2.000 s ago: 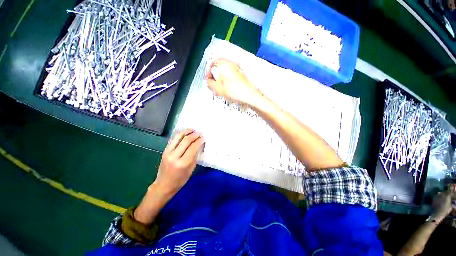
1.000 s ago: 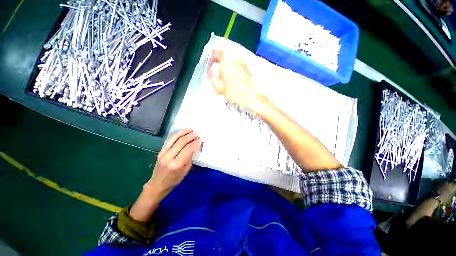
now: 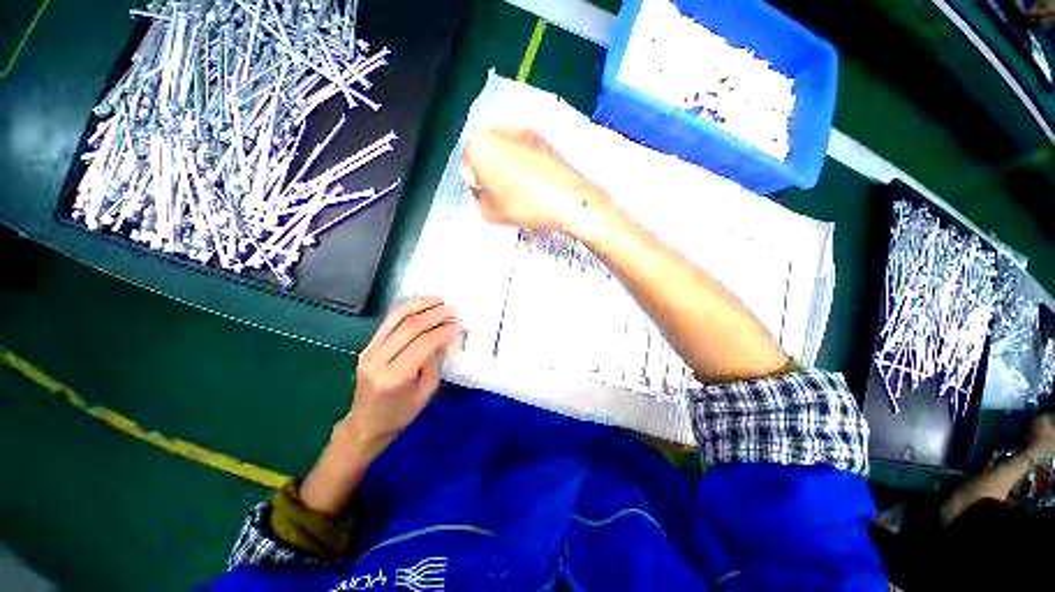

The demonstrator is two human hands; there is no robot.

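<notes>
The white packing sheet [image 3: 683,249] lies in front of my body, overexposed, with thin dark parallel lines where shafts [image 3: 501,312] lie. My right hand [image 3: 526,179] is over the sheet's upper left part, fingers curled; whether it holds anything is hidden by glare. My left hand [image 3: 405,353] rests at the sheet's lower left edge, fingers bent together; I cannot tell whether a shaft is between its fingertips. My right forearm crosses the sheet and hides part of the laid shafts.
A black tray [image 3: 382,202] with a large heap of shafts is at the left. A blue bin [image 3: 648,121] of small white caps stands beyond the sheet. Another black tray [image 3: 908,434] with shafts is at the right, beside a clear plastic bag [image 3: 1016,335]. Another person's hand [image 3: 1041,437] shows at the far right.
My right hand has moved slightly left and down over the sheet since a second ago. A dark line on the sheet between my hands now shows more clearly. My left hand has barely moved.
</notes>
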